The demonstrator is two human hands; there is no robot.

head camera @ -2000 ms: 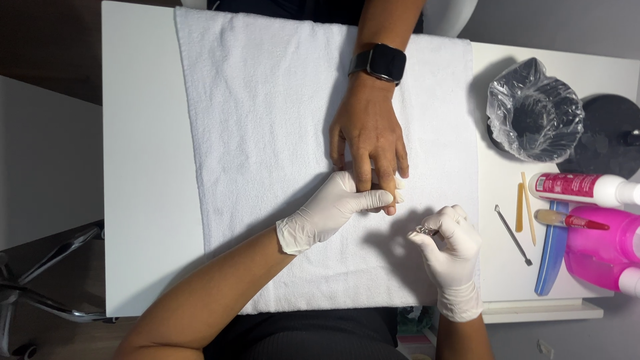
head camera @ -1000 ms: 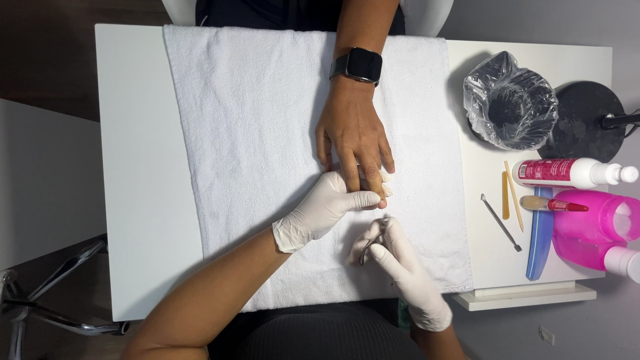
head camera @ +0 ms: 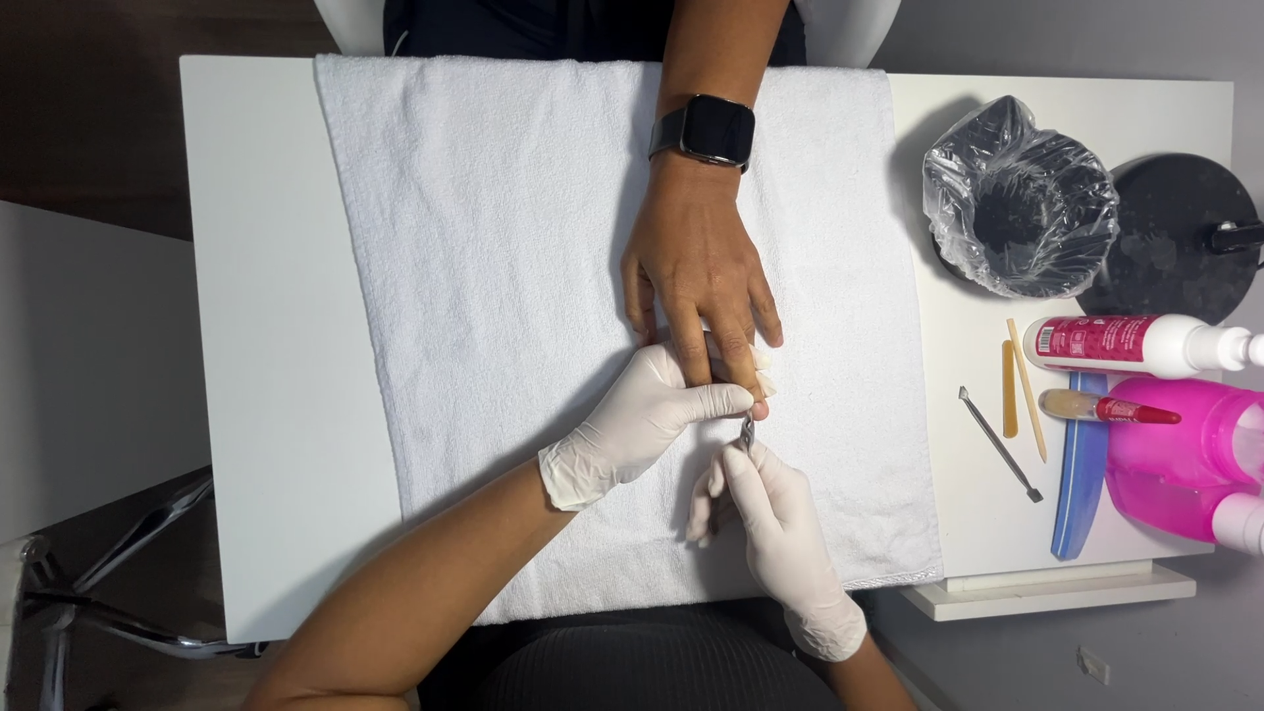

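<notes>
Another person's hand, with a black smartwatch at the wrist, reaches palm down over a white towel. My left hand, in a white glove, holds one of its fingers near the tip, the thumb on top. A bit of white material shows beside that finger. In my gloved right hand is a small metal tool, most likely cuticle nippers, its tip at the held fingertip. My fingers cover the tool's handles.
At right stand a bin lined with clear plastic, a black round base, a white bottle and a pink bottle. Near them lie a metal cuticle pusher, a wooden stick, a small file and a blue nail file.
My right hand has moved from the lower right to the held fingertip, bringing the metal tool with it. My left hand keeps its hold on the finger.
</notes>
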